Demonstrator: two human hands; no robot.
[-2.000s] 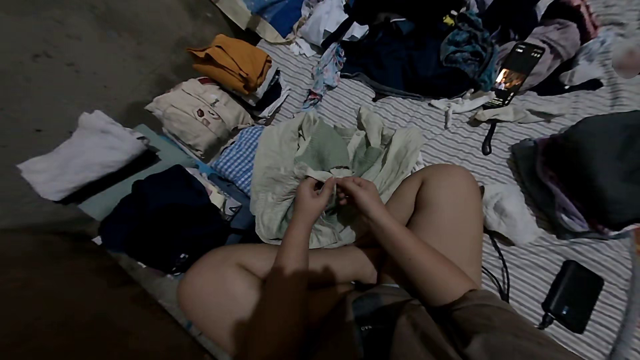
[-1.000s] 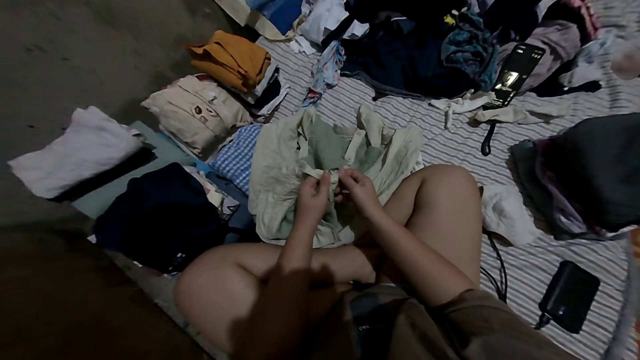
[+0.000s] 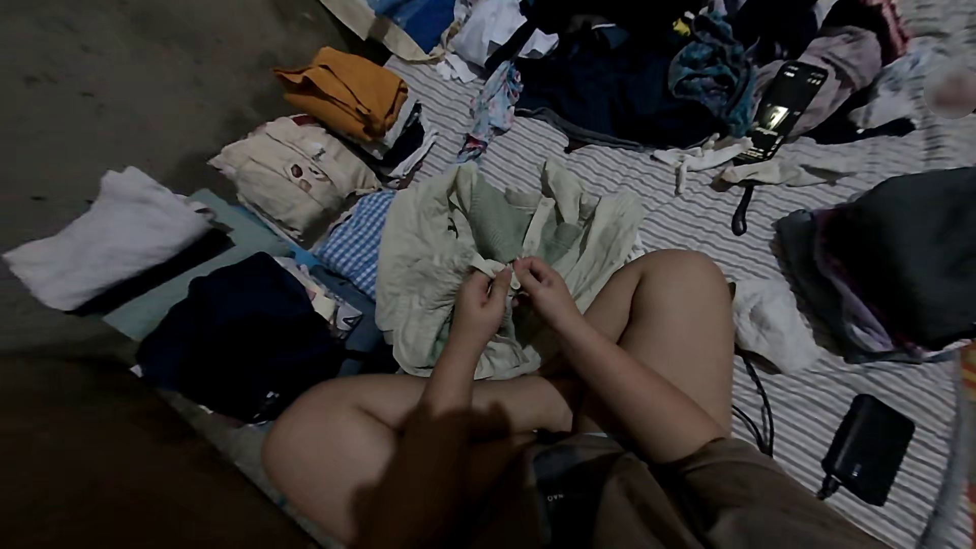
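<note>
A pale green garment (image 3: pixel 419 267) lies spread in front of my crossed legs, its darker green inside showing at the middle. My left hand (image 3: pixel 483 299) pinches the edge of its light band between thumb and fingers. Close beside it, my right hand (image 3: pixel 541 286) pinches the same band, fingertips nearly touching those of the left. A small round thing, perhaps a button, shows between the hands; the fingers partly hide it. The blue checked cloth (image 3: pixel 354 240) lies against the garment's left side.
Folded clothes lie at left: white cloth (image 3: pixel 107 236), navy cloth (image 3: pixel 236 335), beige cloth (image 3: pixel 293 171), orange cloth (image 3: pixel 347 91). Behind is a dark clothes heap (image 3: pixel 602 91) with a phone (image 3: pixel 781 110). At right are a dark stack (image 3: pixel 907 252) and a black power bank (image 3: pixel 868 448) on the striped mat (image 3: pixel 663 221).
My hands have shifted slightly along the garment's band and stay close together. The garment's upper folds near the band have moved a little.
</note>
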